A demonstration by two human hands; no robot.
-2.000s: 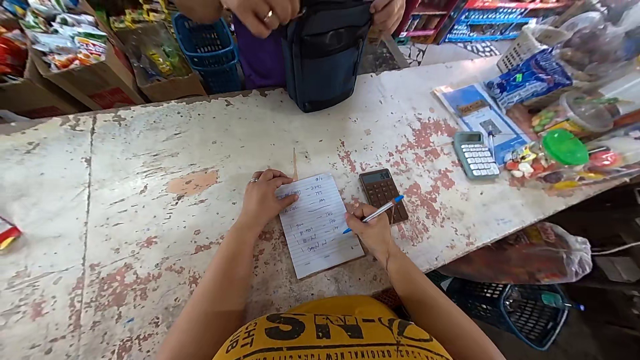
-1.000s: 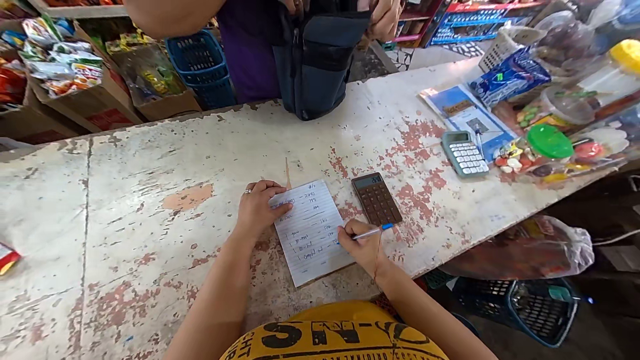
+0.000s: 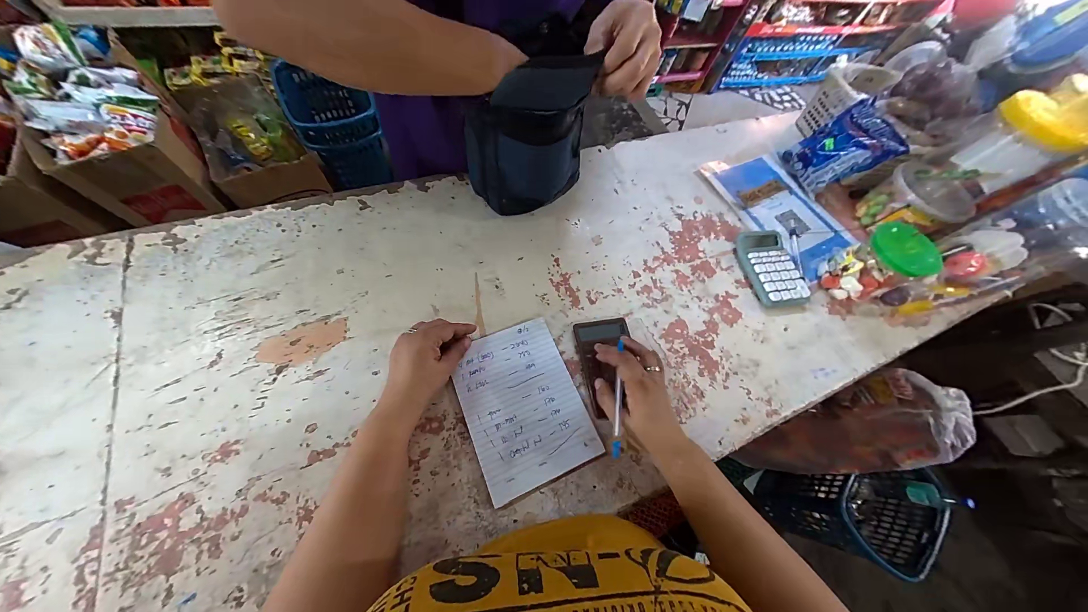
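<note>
A lined paper pad (image 3: 527, 416) with handwriting lies on the worn counter in front of me. My left hand (image 3: 429, 361) rests at its upper left edge, fingers curled and touching the paper. Right of the pad is a dark brown calculator (image 3: 600, 331). Over its keys lies my right hand (image 3: 637, 387), with a white-and-blue ballpoint pen (image 3: 619, 399) held between the fingers. The fingertips touch or hover over the keys; which, I cannot tell.
Across the counter (image 3: 212, 289) a person has one hand in a dark bag (image 3: 527, 140). A grey-green calculator (image 3: 772, 269), a blue booklet (image 3: 765, 191), a green-lidded jar (image 3: 906, 249) and a blue packet (image 3: 846, 144) sit at right. Blue baskets (image 3: 892, 518) are below.
My right hand has moved from the paper rightward onto the brown calculator, keeping the pen. My left hand stays at the pad's edge. The other person's hand has gone into the bag.
</note>
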